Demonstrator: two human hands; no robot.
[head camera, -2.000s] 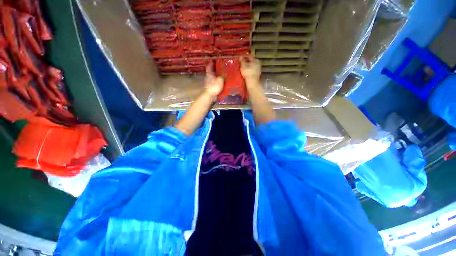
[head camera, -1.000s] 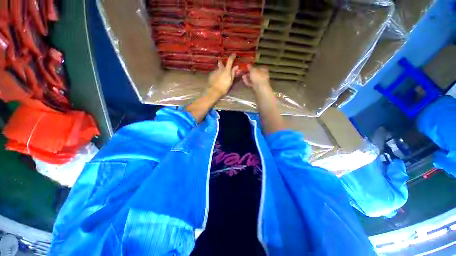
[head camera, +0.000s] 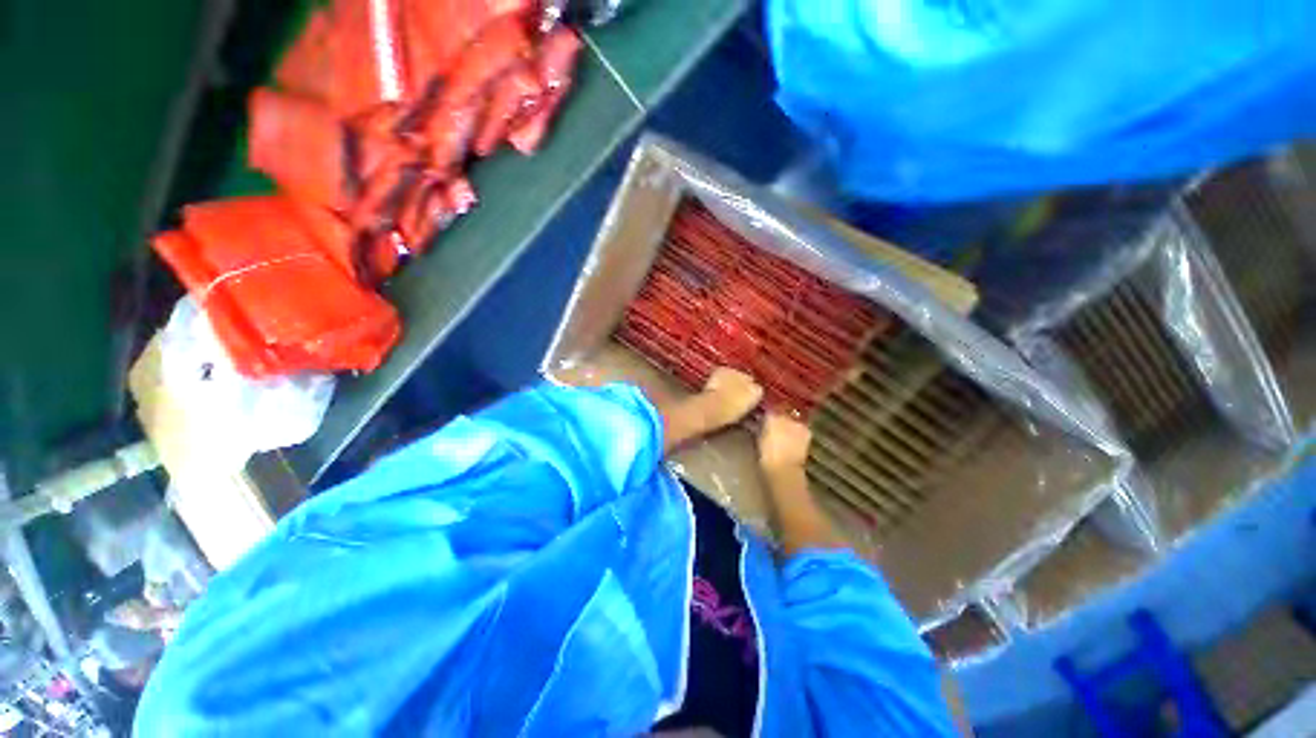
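Note:
An open carton (head camera: 924, 577) with a clear plastic liner over its rim stands in front of me. Cardboard dividers (head camera: 888, 447) form narrow slots; the left part holds rows of red bubble bags (head camera: 722, 296), and the right slots show bare cardboard. My left hand (head camera: 733, 395) is at the near edge of the filled slots, fingers curled down. My right hand (head camera: 784, 441) is just right of it, at the border with the unfilled slots. A little red shows between them; whether either hand grips a bag is hidden.
Loose red bags (head camera: 419, 137) lie on the green belt (head camera: 505, 216) at upper left. A stack of flat red bags (head camera: 282, 289) lies beside a crumpled white bag (head camera: 238, 389). A blue-clothed person (head camera: 1039, 87) is across the carton. Another lined carton (head camera: 1227, 332) and a blue stool (head camera: 1155, 678) are right.
The view has turned and tilted. The red bag held between my hands two seconds ago has gone down into the slots. A blue-clothed person has come into view at the top.

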